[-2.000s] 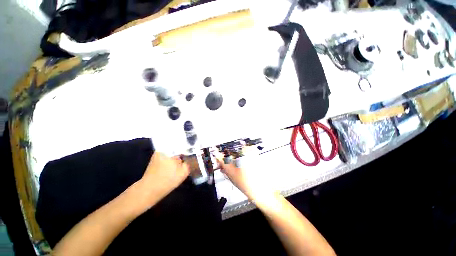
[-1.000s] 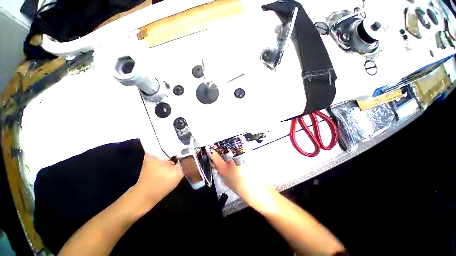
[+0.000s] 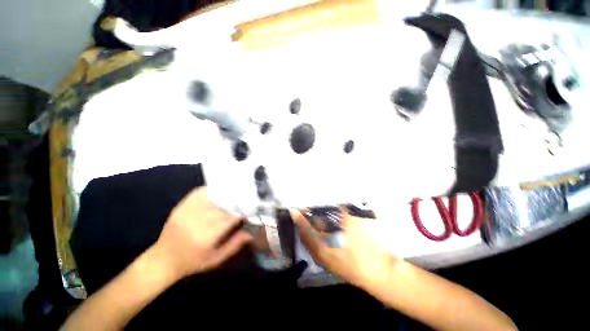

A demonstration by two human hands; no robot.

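The black garment piece (image 3: 129, 213) lies on the white table, left of and below the needle area. My left hand (image 3: 200, 233) rests on the cloth left of the presser foot area, fingers bent and slightly apart; it is blurred, and whether it pinches cloth is unclear. My right hand (image 3: 343, 245) is just right of the needle area, its fingertips at a narrow black fold (image 3: 286, 236); its grip is unclear. The curved chrome guard (image 3: 272, 239) stands between the hands. The needle itself is hidden. The white machine head (image 3: 349, 174) is above the hands.
Red-handled scissors (image 3: 447, 216) lie right of my right hand. A grey clear packet (image 3: 527, 210) lies beyond them. A black elastic band (image 3: 475, 123) wraps the machine arm. A tan strip (image 3: 304, 26) lies behind it. The table's worn yellow-brown edge (image 3: 61, 187) is at the left.
The view has shifted, so the machine and scissors appear farther right and lower. My left hand's fingers have spread somewhat, and my right hand's fingers look more extended.
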